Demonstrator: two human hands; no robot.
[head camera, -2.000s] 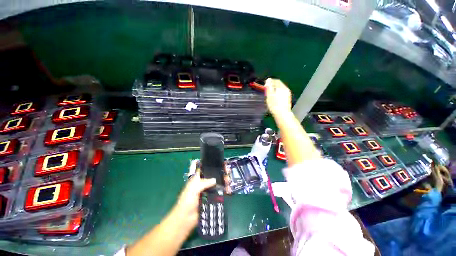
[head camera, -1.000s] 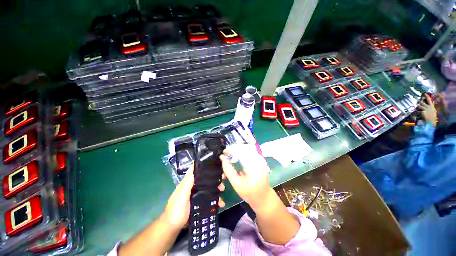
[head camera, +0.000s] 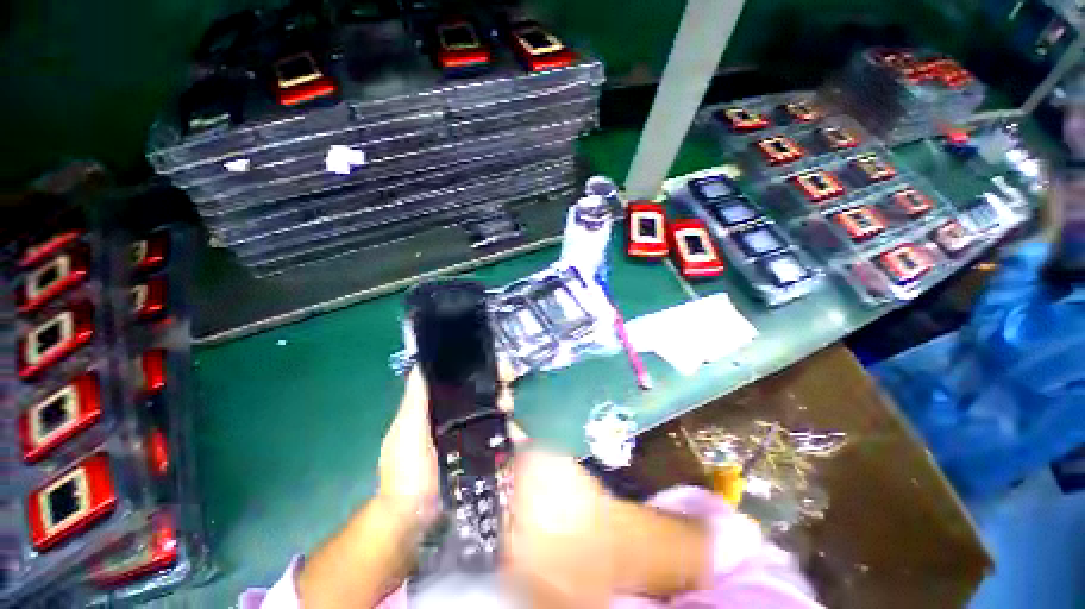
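Observation:
An open black flip phone (head camera: 458, 369) is upright in front of me, its dark screen half at the top and its white-number keypad below. My left hand (head camera: 408, 458) holds it along its left side, with fingertips showing at its right edge. My right hand (head camera: 553, 518) is blurred beside the keypad's lower right; whether it grips anything is unclear. Behind the phone, a clear lens tray (head camera: 541, 315) holds several black frames and is partly hidden by the phone.
Phone trays stand left (head camera: 119, 559) and right (head camera: 880, 286); stacked trays (head camera: 393, 179) rise behind. A bottle (head camera: 587, 238), two red phones (head camera: 696, 248), white sheet (head camera: 702, 333), pink stick (head camera: 631, 351) and clear film (head camera: 612, 431) lie nearby. A scrap box (head camera: 880, 476) is lower right, beside a person's blue sleeve (head camera: 999, 345).
My right hand has moved down from the phone's upper half to beside the keypad. The phone has shifted slightly left and up. Clear film now shows at the bench edge, beside the phone.

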